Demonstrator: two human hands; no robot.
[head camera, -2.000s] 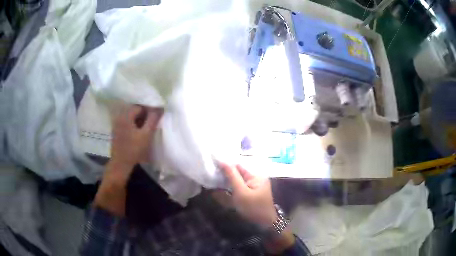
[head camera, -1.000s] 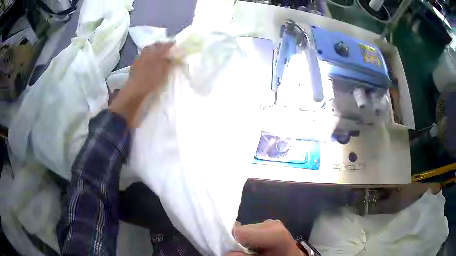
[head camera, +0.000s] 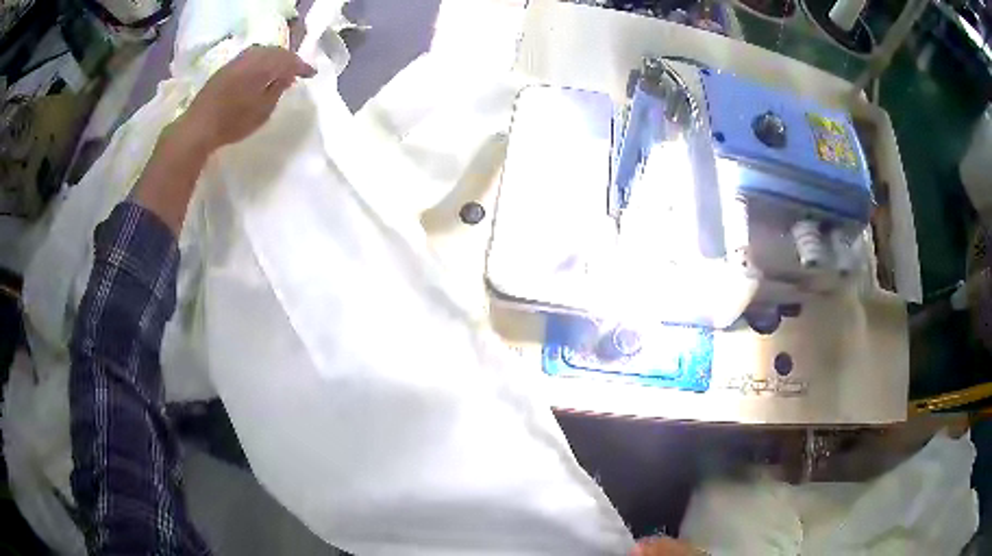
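A large white garment piece (head camera: 359, 369) is stretched diagonally from the upper left to the bottom edge, left of the sewing machine. My left hand (head camera: 252, 92) holds its upper end at the upper left, over the other white cloth. My right hand (head camera: 664, 546) is at the bottom edge, mostly cut off, touching the lower corner of the piece; its grip is hidden. The machine (head camera: 789, 130) has a blue top, and its sewing area is glared out by the lamp. The blue plate (head camera: 696, 364) shows in the bed.
White cloth heaps (head camera: 65, 282) hang at the left. A gathered white bundle (head camera: 881, 500) lies at the lower right, below the table edge. The cream machine table (head camera: 848, 380) carries the machine. A yellow bar (head camera: 957, 397) is at the right edge.
My left hand has moved up and left with the cloth, drawing it away from the machine. My right hand has moved down and right, nearly out of view. More of the machine bed shows.
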